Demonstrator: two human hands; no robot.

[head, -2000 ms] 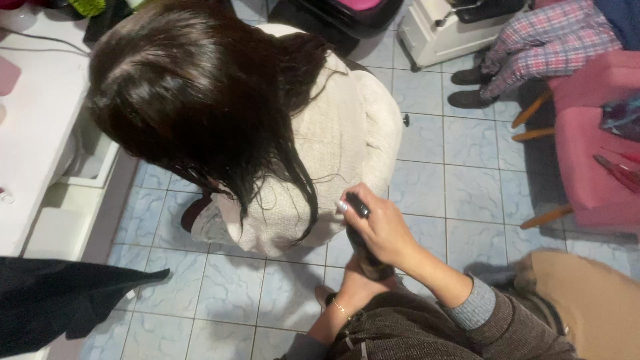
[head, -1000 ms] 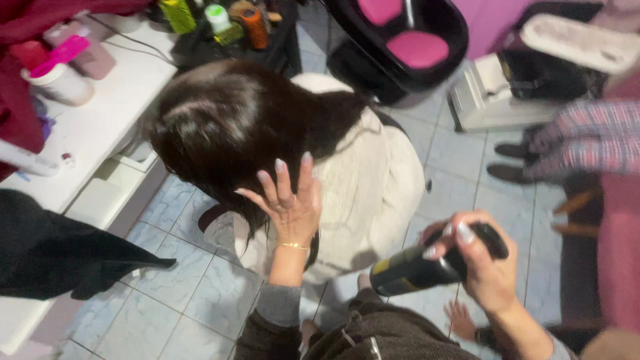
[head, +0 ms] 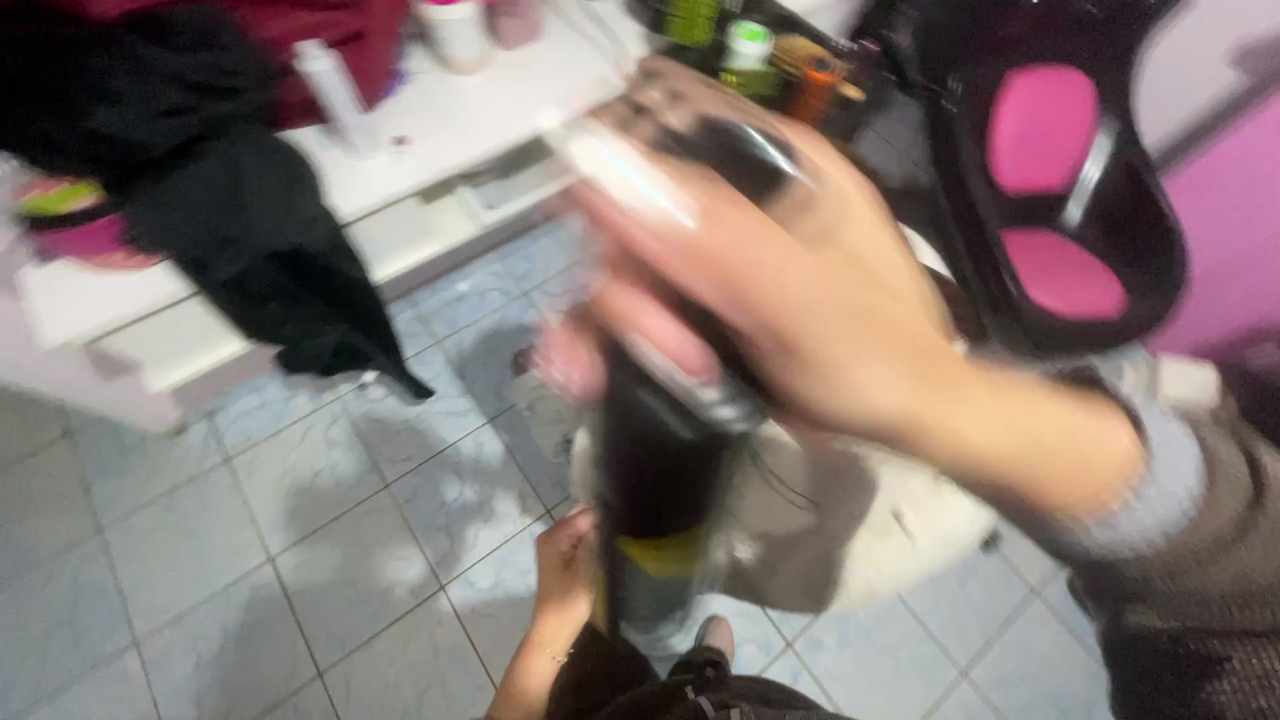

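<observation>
Large and blurred in the middle of the view, my right hand (head: pixel 800 290) is closed around the neck of a dark spray bottle (head: pixel 660 470) with a yellow band. The bottle hangs upright below my fingers. My left hand (head: pixel 565 560), with a thin bracelet at the wrist, is low beside the bottle; its fingers are partly hidden, so whether it holds anything cannot be told. Behind my right hand sits a person in a light, fluffy garment (head: pixel 900 510). Most of that person's dark hair is covered by my hand.
A white counter (head: pixel 420 190) with open drawers stands at the upper left, with a black cloth (head: pixel 250 200) hanging over its edge. Bottles (head: pixel 750 60) stand at the top. A black chair with pink pads (head: pixel 1045 130) is at the upper right, above blue tiles (head: pixel 330 540).
My right hand and the spray bottle have risen toward the camera and now cover the person's head. My left hand has left the hair and dropped lower. The view has swung left.
</observation>
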